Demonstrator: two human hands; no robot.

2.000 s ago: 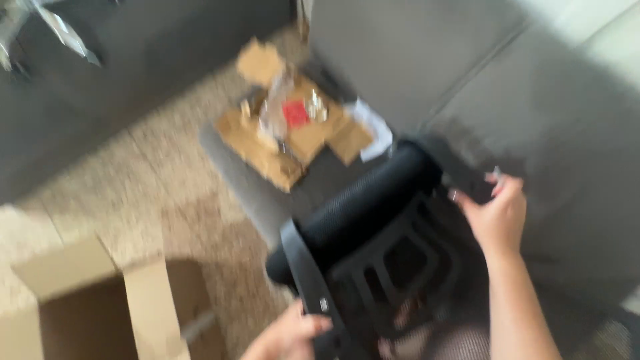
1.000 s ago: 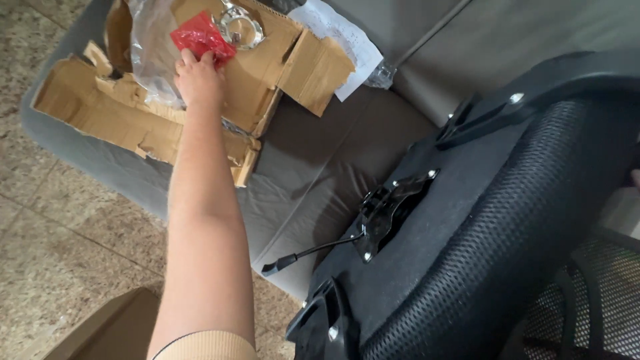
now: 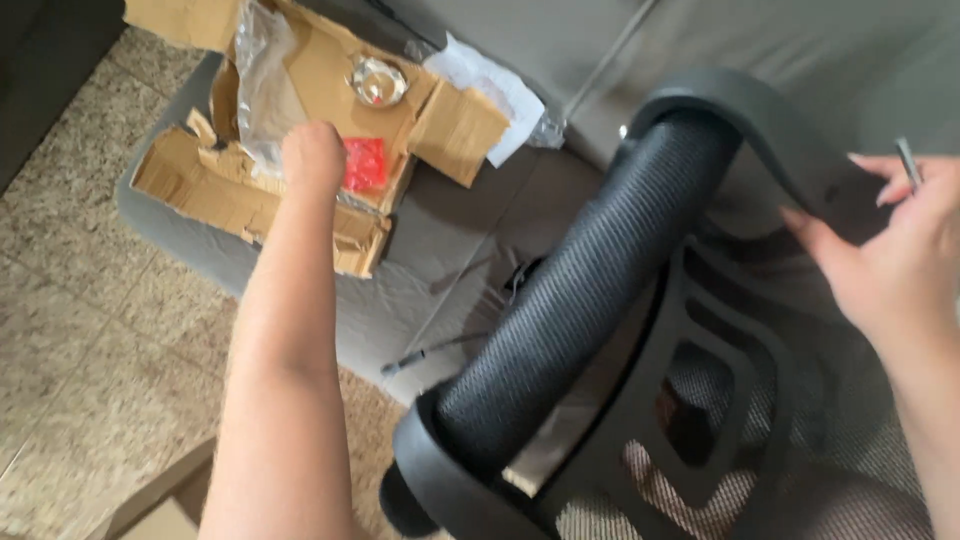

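Note:
My left hand point(image 3: 315, 161) is over an opened cardboard box point(image 3: 315, 60), its fingers curled beside a red plastic packet point(image 3: 365, 164); whether it holds anything is hidden. Held in my right hand point(image 3: 900, 225) is a short metal tool or rod point(image 3: 908, 163), near the armrest point(image 3: 739, 97) of an office chair. The chair's black mesh seat point(image 3: 570, 300) is tilted on edge, with a second armrest point(image 3: 450, 480) at its lower end. The mesh backrest with its plastic frame point(image 3: 742, 360) lies to the right of the seat. A lever point(image 3: 403, 363) sticks out beyond the seat.
Everything rests on a grey sofa point(image 3: 465, 225). In the box are clear plastic wrap point(image 3: 262, 82) and a small clear dish or packet of shiny parts point(image 3: 379, 81). A paper sheet point(image 3: 499, 97) lies beside it. Another cardboard box point(image 3: 161, 502) stands on the tiled floor point(image 3: 82, 337).
The seat has tipped from showing its underside mechanism to showing its mesh edge. My left hand has drawn back slightly from the red packet. My right hand has come back into view.

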